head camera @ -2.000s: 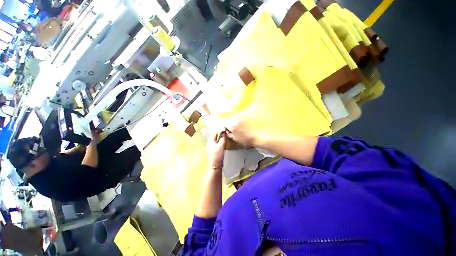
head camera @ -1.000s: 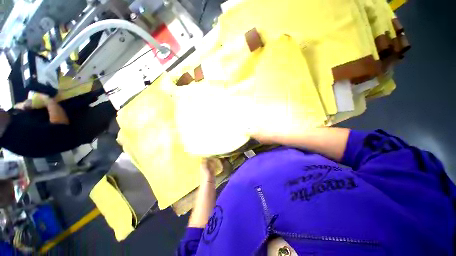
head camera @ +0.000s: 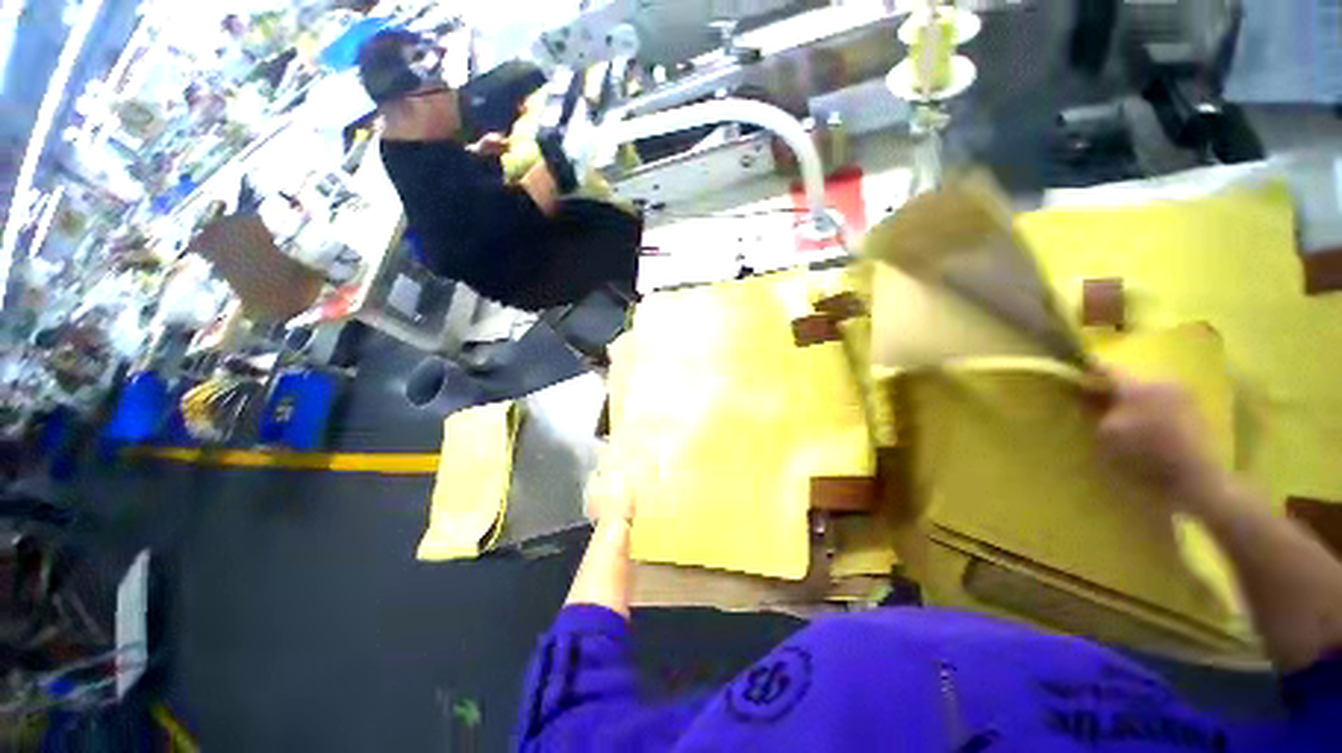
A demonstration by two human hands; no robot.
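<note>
A yellow panel (head camera: 721,427) lies flat in front of me, with a brown trim patch (head camera: 842,493) at its lower right. My left hand (head camera: 608,496) is at this panel's left edge; it is small and overexposed, so its grip is unclear. My right hand (head camera: 1155,437) pinches the edge of a second yellow panel (head camera: 1016,456), right of the first. This panel is bent, and a blurred tan and brown flap (head camera: 971,272) stands up at its top. Its lower edge shows several layers. More yellow panels (head camera: 1177,243) with brown patches lie behind it at the right.
A small yellow pile (head camera: 474,478) lies on a grey sheet (head camera: 562,449) at the left, above the dark floor (head camera: 324,589). A person in black (head camera: 471,213) sits beyond. A curved white tube (head camera: 736,111), red plate (head camera: 832,206) and thread spool stand (head camera: 932,74) are at the far side.
The view has turned left. My right hand has moved right, away from my left, and now holds a bent-up panel. My left hand has come to the left panel's outer edge.
</note>
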